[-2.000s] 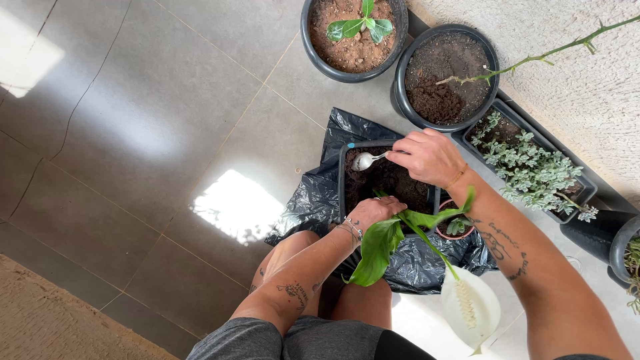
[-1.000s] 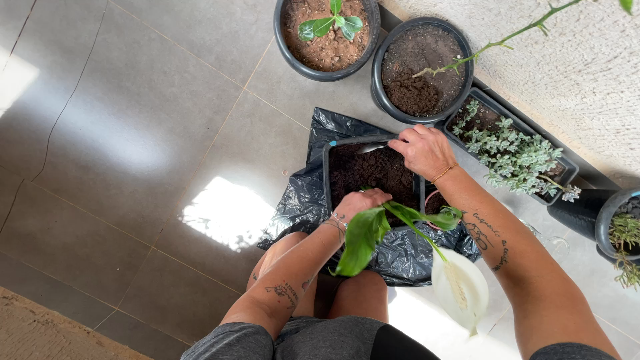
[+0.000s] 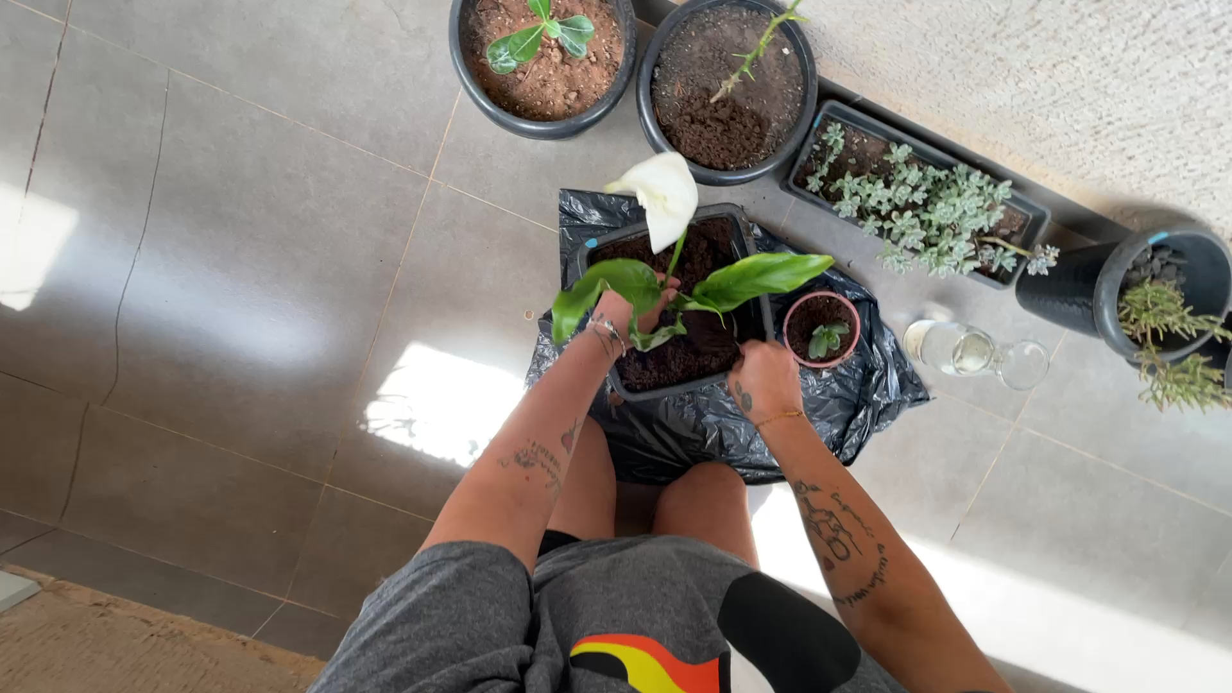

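A peace lily with a white spathe (image 3: 662, 197) and broad green leaves (image 3: 760, 282) stands upright over a dark rectangular planter (image 3: 674, 389) of soil. At its stem base is my left hand (image 3: 637, 310), the fingers partly hidden by leaves. My right hand (image 3: 767, 378) is closed at the planter's near right edge, around the handle of a metal spoon; its bowl is down at the dark soil and hardly shows. Close by on the right, a small pink-rimmed pot (image 3: 821, 329) holds a succulent. Planter and pot rest on a black plastic bag (image 3: 876, 371).
Two round pots (image 3: 568, 127) (image 3: 727, 177) stand beyond the planter, one with a thorny stem (image 3: 756, 58). A trough of grey-green succulents (image 3: 914, 207) lies along the textured wall (image 3: 1078, 87). At the right are a glass carafe (image 3: 970, 352) and a tall dark pot (image 3: 1068, 289) with a trailing plant.
The peace lily has swung from leaning toward my body to standing over the planter. My right hand, with the spoon, has moved from the planter's far edge to its near right side.
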